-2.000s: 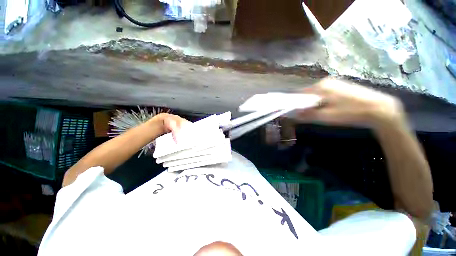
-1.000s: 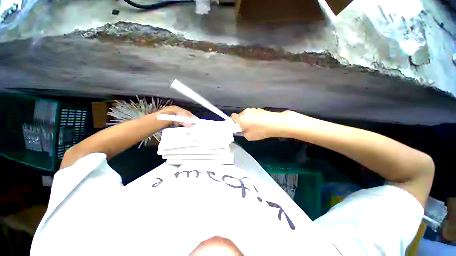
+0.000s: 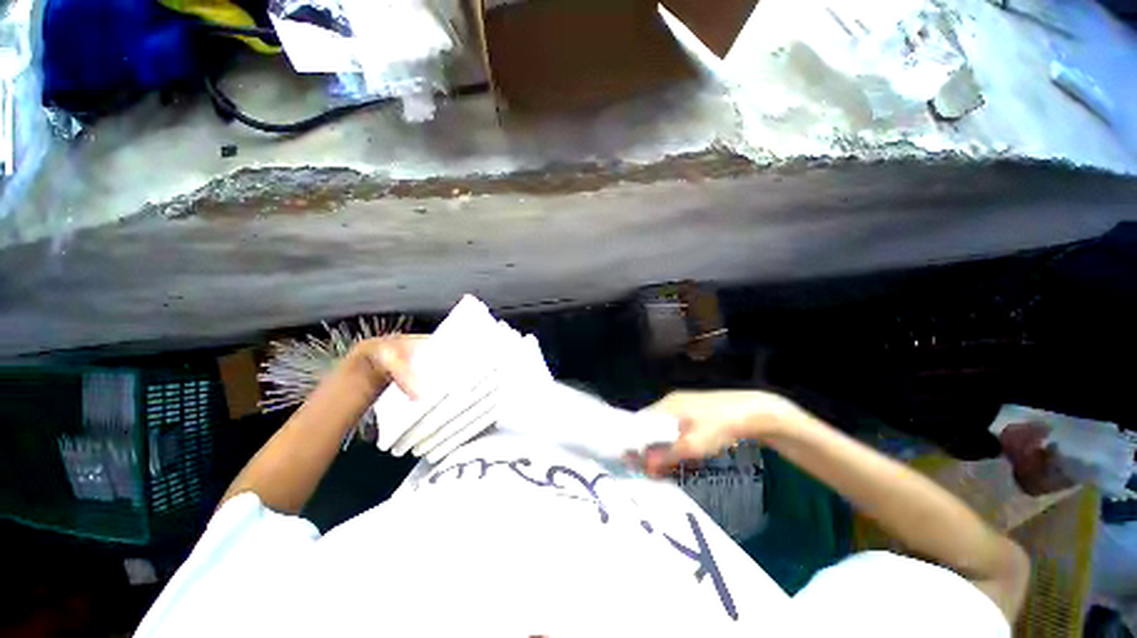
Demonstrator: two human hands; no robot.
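Observation:
My left hand (image 3: 393, 361) is closed on a fanned stack of white flat pieces (image 3: 459, 384) in front of my chest. The fingers are mostly hidden behind the stack. My right hand (image 3: 701, 428) is to the right of the stack, with its fingers closed around a blurred white piece (image 3: 596, 421). This piece reaches left towards the stack; whether it touches the stack is unclear against the white shirt.
A concrete ledge (image 3: 561, 224) runs across ahead, bearing an open carton (image 3: 586, 56), plastic bags (image 3: 374, 50) and a blue item (image 3: 119, 56). Below are a stick bundle (image 3: 299, 371), green crates (image 3: 181, 461) and a small carton (image 3: 701, 318). Another person's hand (image 3: 1029, 455) is near a yellow crate (image 3: 1060, 561).
The view has shifted, showing more of the ledge. The stack is now tilted and fanned. My right hand has moved away from the stack to the right and lower, with a white piece.

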